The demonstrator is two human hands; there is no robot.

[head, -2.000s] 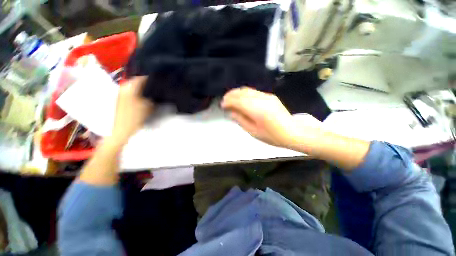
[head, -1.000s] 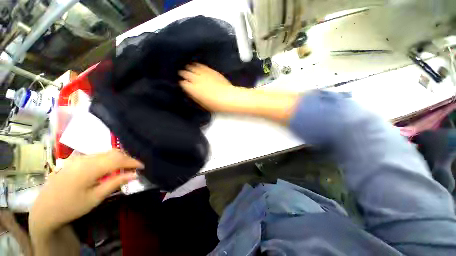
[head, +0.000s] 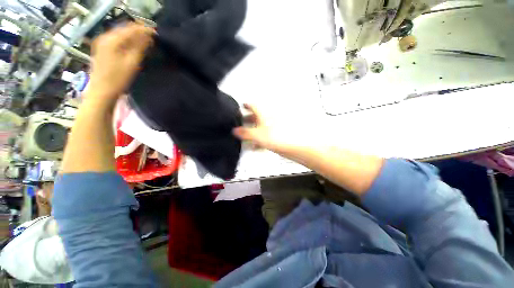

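The black garment piece (head: 191,101) lies and hangs bunched over the left part of the white table (head: 282,112), its upper part slightly blurred. My left hand (head: 121,53) is raised at the upper left, fingers closed on the cloth's left edge. My right hand (head: 253,128) is at the cloth's right edge, fingers apart; whether its fingertips touch the cloth is hard to tell. The needle area (head: 352,64) of the sewing machine stands right of the cloth, with no cloth under it.
The red plastic basket (head: 147,169) with white papers stands left, partly behind the cloth. The pale machine head (head: 389,22) is at upper right. Pink cloth (head: 499,160) hangs at the right table edge. A dark red thing (head: 191,247) is below the table. Other machines are at left.
My left hand has moved from the table's front edge up to the upper left and now grips the cloth. The cloth has shifted away from the machine. My right hand has come off its top to its right edge.
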